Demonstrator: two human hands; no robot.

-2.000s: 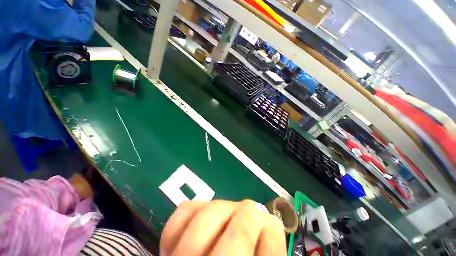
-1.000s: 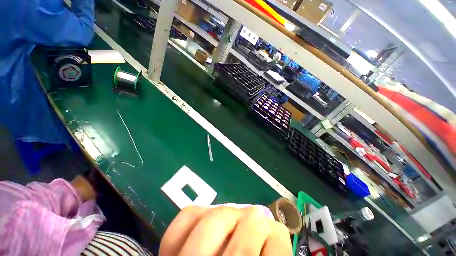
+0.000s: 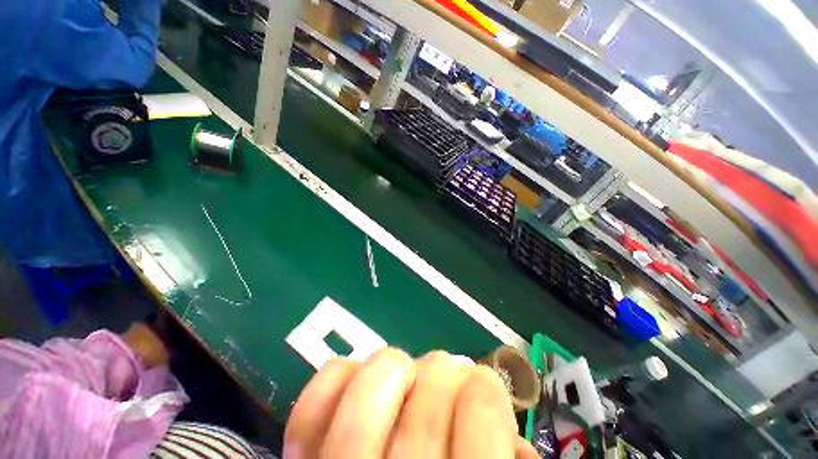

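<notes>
One bare hand [image 3: 408, 408] of mine is large at the bottom centre, cut off by the lower edge. Its fingers are curled, backs towards me. I cannot tell whether it is left or right, or whether it holds anything; the palm side is hidden. My other hand is not clearly seen. A white plate [image 3: 323, 332] with a rectangular hole lies on the green bench just behind the fingers. A brown tape ring [image 3: 518, 376] with small pieces inside stands right of the hand. Beside it is a green tray [image 3: 541, 348] with cluttered tools and a white piece.
A solder spool [image 3: 215, 145], thin wire [image 3: 226, 251] and silver sliver [image 3: 371, 262] lie on the bench. A black fan [image 3: 112, 136] stands by a person in blue [image 3: 76, 63]. Black trays [image 3: 561, 269] and a blue bin [image 3: 638, 318] line the far side. A pink sleeve [image 3: 81, 394] is lower left.
The view has shifted slightly. The curled fingers sit a little higher and their knuckles show more separately. The pale pink edge behind the fingers is no longer visible. The bench items stay in place.
</notes>
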